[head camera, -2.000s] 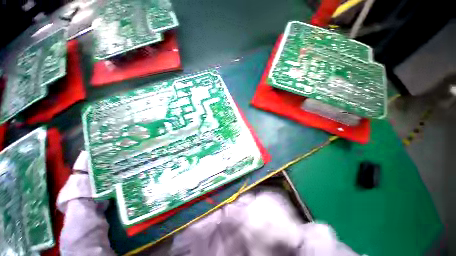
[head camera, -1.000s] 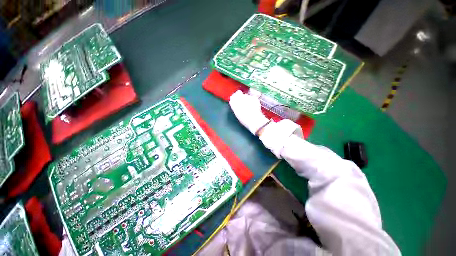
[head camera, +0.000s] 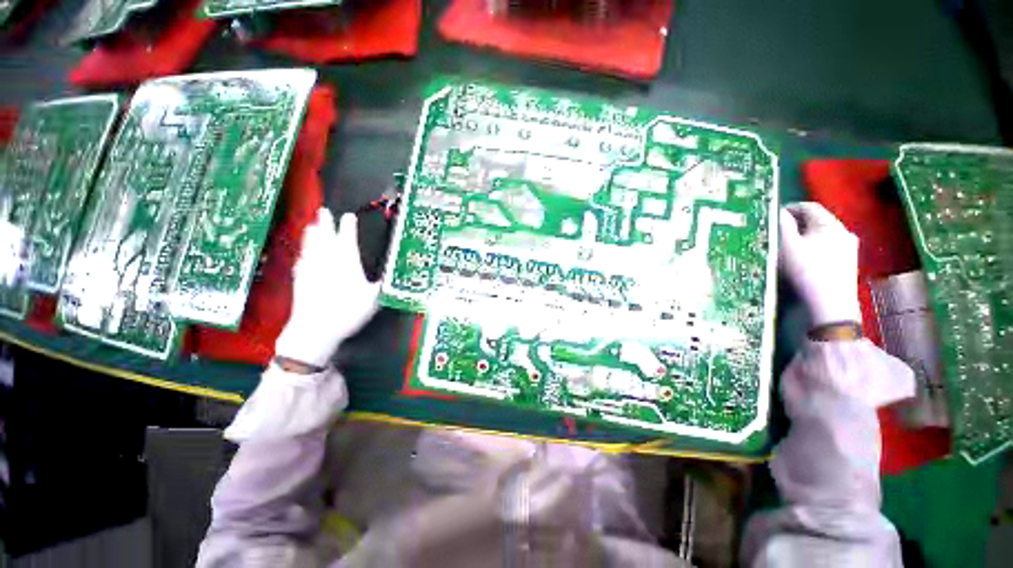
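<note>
A large green circuit board (head camera: 589, 266) lies solder side up in front of me, with a red pad (head camera: 415, 353) showing at its lower left edge. My left hand (head camera: 328, 288), in a white glove, is beside the board's left edge with thumb and fingers apart, holding nothing visible. My right hand (head camera: 820, 266), also gloved, is at the board's right edge. Its fingertips are partly hidden there, so a grip cannot be made out. A small dark and red object (head camera: 381, 206), unclear, shows between my left hand and the board.
Two boards, one nearer (head camera: 183, 200) and one farther left (head camera: 56, 200), stand at left. Another board (head camera: 966, 277) with a grey ribbed block (head camera: 909, 344) is over a red pad at right. More red pads (head camera: 555, 33) line the back. Yellow tape (head camera: 144, 379) marks the bench's front edge.
The view has swung left. My right hand has moved from the right-hand board's ribbed block to the middle board's right edge. My left hand has come into clear view at its left.
</note>
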